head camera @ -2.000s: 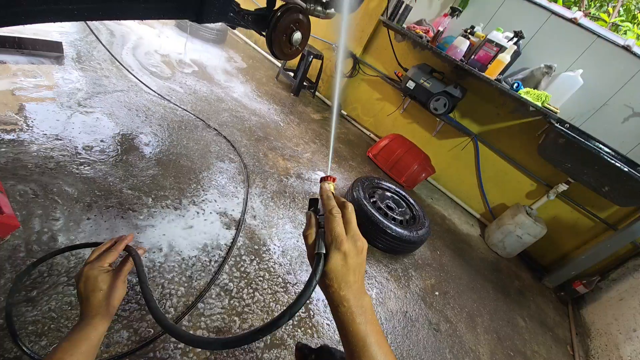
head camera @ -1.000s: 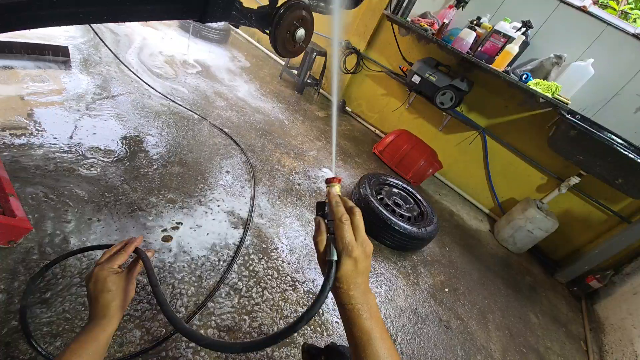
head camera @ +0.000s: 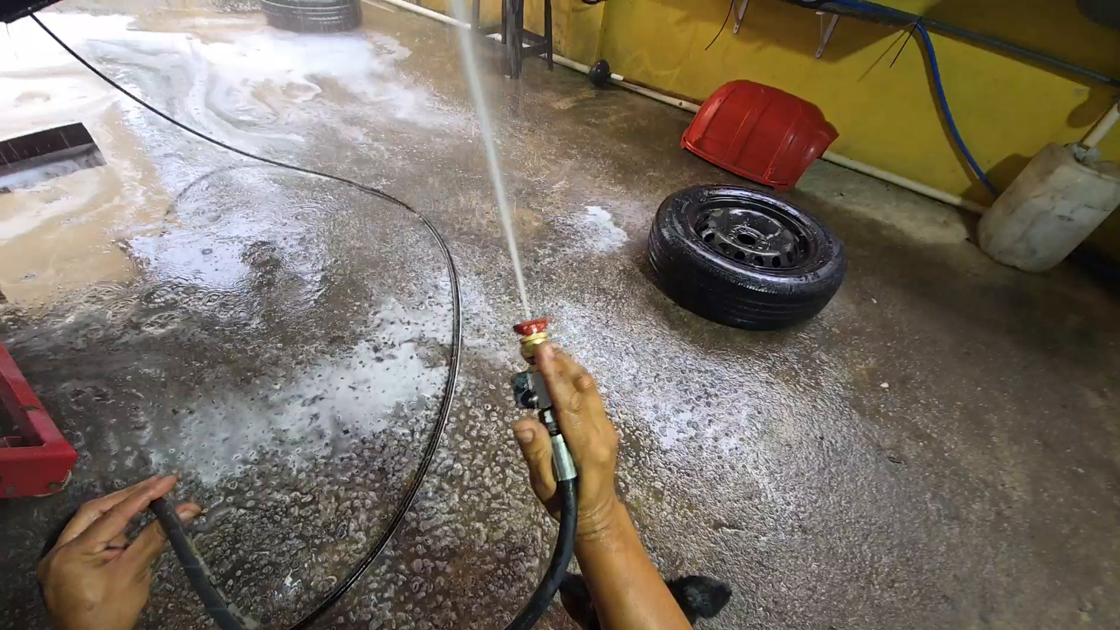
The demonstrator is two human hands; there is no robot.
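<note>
My right hand (head camera: 577,429), just below the middle of the view, is wrapped around a short spray nozzle (head camera: 534,341) with a brass collar and red tip. A narrow jet of water (head camera: 494,166) shoots from the tip toward the top of the view. From the nozzle's metal fitting a black rubber hose (head camera: 564,525) curves down out of view. At the lower left my left hand (head camera: 101,551) grips another part of black hose (head camera: 192,564) between thumb and fingers. A wet car wheel with its tire (head camera: 748,254) lies flat on the floor, right of the nozzle.
A thin black hose (head camera: 453,306) loops across the wet, foamy concrete floor (head camera: 875,490). Behind the wheel are a red plastic tub (head camera: 759,133) and a whitish jug (head camera: 1050,206) by the yellow wall (head camera: 866,96). A red metal frame (head camera: 31,429) stands at left, a dark stool (head camera: 514,35) at the top.
The view has tilted down, so the shelf of bottles and the brake disc no longer show. Both hands keep their hold, and the jet still runs.
</note>
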